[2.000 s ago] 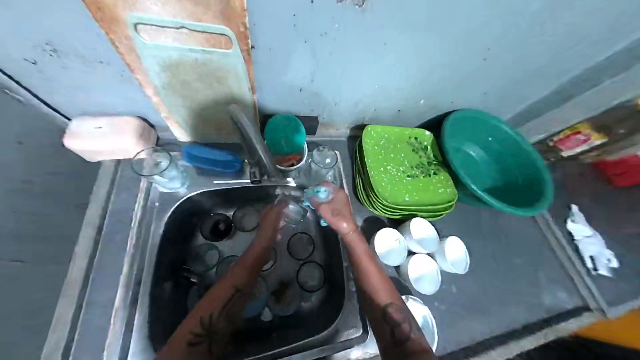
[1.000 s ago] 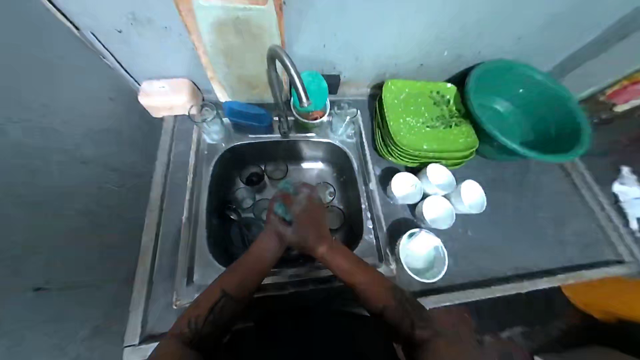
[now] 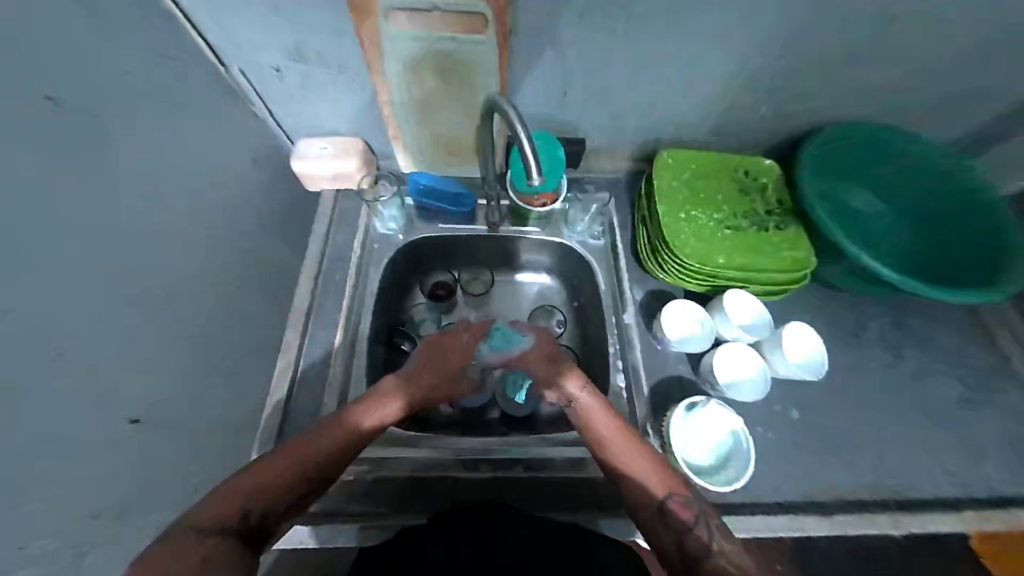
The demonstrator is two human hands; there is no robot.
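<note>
Over the metal sink basin [image 3: 560,264], my left hand [image 3: 444,360] and my right hand [image 3: 544,356] come together around a soapy turquoise sponge or cloth [image 3: 504,340]. Blur hides how my left hand's fingers lie and whether a glass is between the hands. My right hand is closed on the turquoise piece. Several drinking glasses stand in the basin, among them a glass with dark residue [image 3: 439,288] and a clear glass [image 3: 547,320] beyond my right hand. Below the hands, another glass [image 3: 517,394] shows a turquoise patch.
A curved faucet [image 3: 492,160] rises behind the basin. On the rim are a glass [image 3: 385,204], a blue container [image 3: 441,193] and a green-and-white cup [image 3: 538,192]. To the right stand stacked green plates [image 3: 728,216], several white cups [image 3: 736,372], a white bowl [image 3: 710,444] and a green basin [image 3: 904,208].
Both hands have moved from near the faucet toward the front of the sink, still close together around the turquoise piece. The view has shifted.
</note>
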